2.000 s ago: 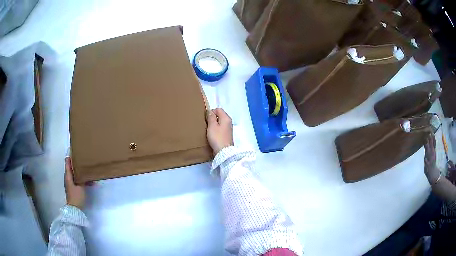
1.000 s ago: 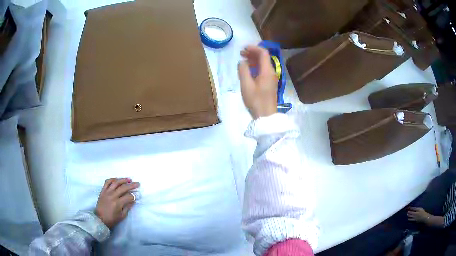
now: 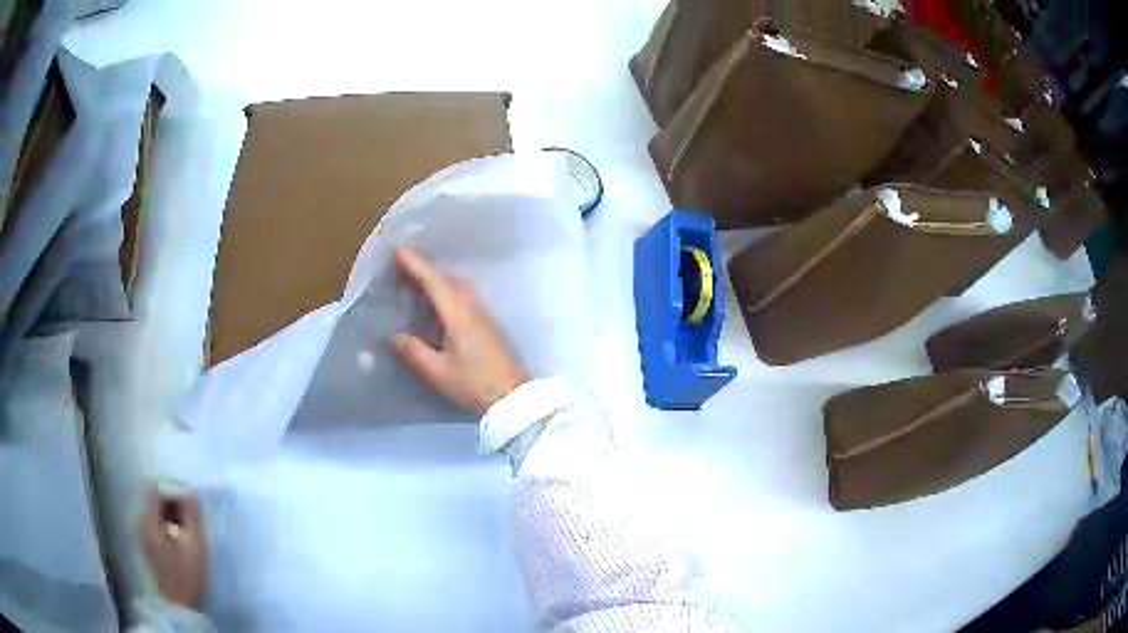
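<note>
A brown bag (image 3: 322, 198) lies flat in front of me. White tissue paper (image 3: 495, 260) is folded over its right and lower part, and the bag shows grey through it. My right hand (image 3: 455, 340) lies on the tissue over the bag, fingers spread. My left hand (image 3: 173, 544) is low at the left, blurred, beside the left edge of the tissue; whether it pinches anything cannot be told. The blue tape dispenser (image 3: 678, 309) with its yellow roll stands to the right. The spare tape roll (image 3: 584, 183) is partly covered by the tissue.
Wrapped bags (image 3: 50, 458) lie along the left, brown showing at their open sides. Brown bags (image 3: 866, 272) stand in rows at the right, with white tufts at their top corners. The white table (image 3: 742, 556) curves away at the lower right. Part of a person's dark clothing shows there.
The tissue has come up over the bag's lower and right part. My right hand has moved from the dispenser onto it. My left hand has moved left, off the middle of the tissue.
</note>
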